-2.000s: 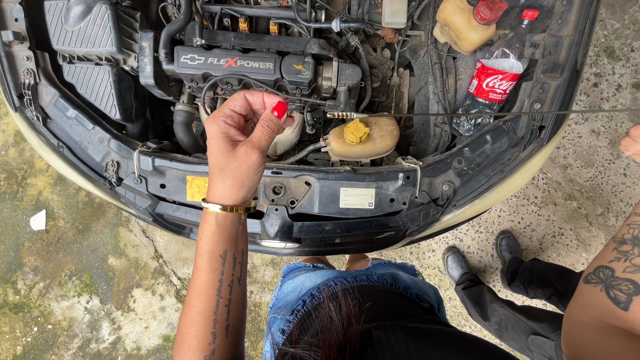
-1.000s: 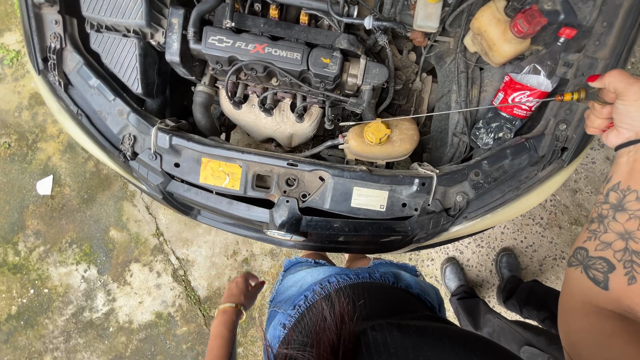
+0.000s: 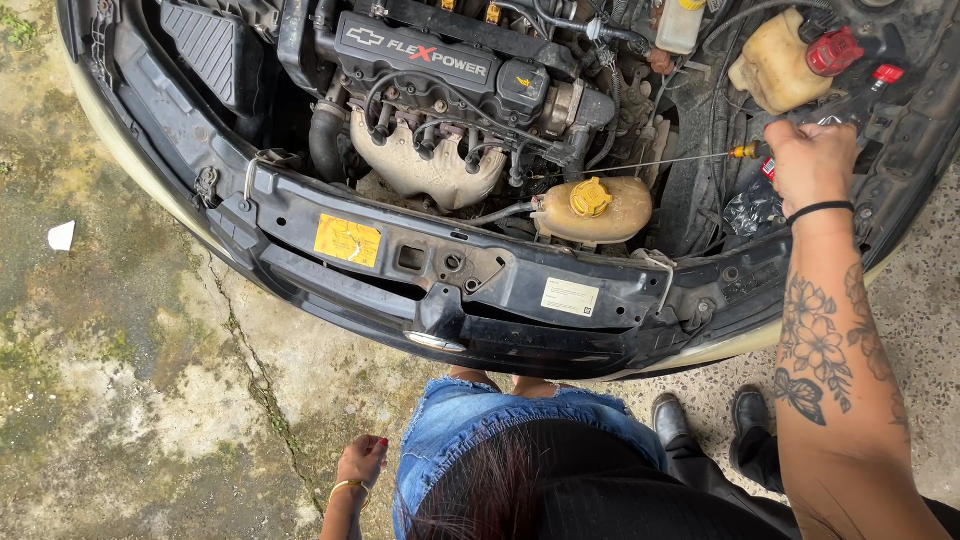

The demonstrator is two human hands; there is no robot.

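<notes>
My right hand (image 3: 814,161), with a black band at the wrist, is closed around the orange-yellow handle end of a thin metal rod, apparently an engine oil dipstick (image 3: 679,161). The rod points left over the yellow-capped coolant reservoir (image 3: 630,210), toward the engine; its far tip is hard to make out near the hoses. Down beside my denim shorts hangs my left hand (image 3: 363,459), fingers loosely curled, nothing visible in it. The engine cover (image 3: 416,52) and the pale exhaust heat shield (image 3: 427,165) lie left of the rod.
A soft-drink bottle (image 3: 754,206) lies partly behind my right hand, near a red-capped reservoir (image 3: 780,64). The front crossmember (image 3: 480,262) runs between me and the engine. Another person's shoes (image 3: 670,420) are on the ground at the right. A brake fluid reservoir (image 3: 681,26) sits above.
My left hand has dropped from over the engine bay to my side. My right hand, with the rod, has come inward from the right edge, and the rod's tip has moved left toward the engine.
</notes>
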